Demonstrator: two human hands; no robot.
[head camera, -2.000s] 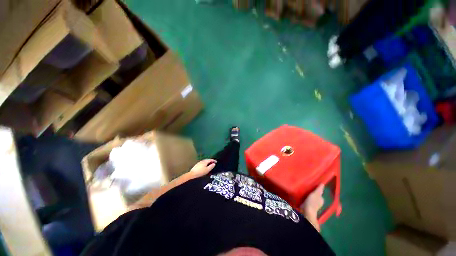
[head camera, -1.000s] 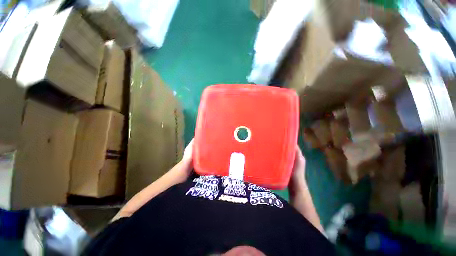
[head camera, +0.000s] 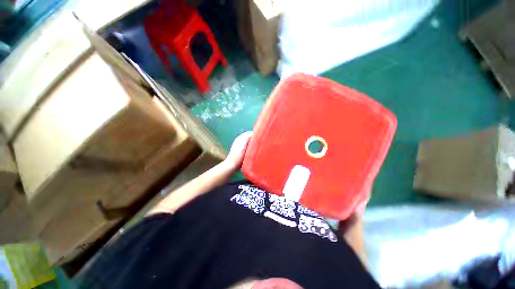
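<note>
A red plastic stool (head camera: 344, 130) with a square seat, a round centre hole and a pale label is held up in front of my body, seat upward. My left hand (head camera: 241, 147) grips its left side; the fingers are partly hidden by the seat. My right hand (head camera: 354, 214) grips its lower right side, mostly hidden under the edge and blurred. The stool's legs are hidden below the seat.
Brown cartons (head camera: 73, 113) are stacked at the left. Another red stool (head camera: 183, 39) stands on the floor beyond them. A large white plastic-covered stack (head camera: 339, 34) is ahead. A brown carton (head camera: 457, 163) and white film-covered goods (head camera: 435, 240) are at the right.
My left hand has gone from beside an open carton to the stool, which came up in front of my body and is now turned slightly. The surroundings have changed as I turned.
</note>
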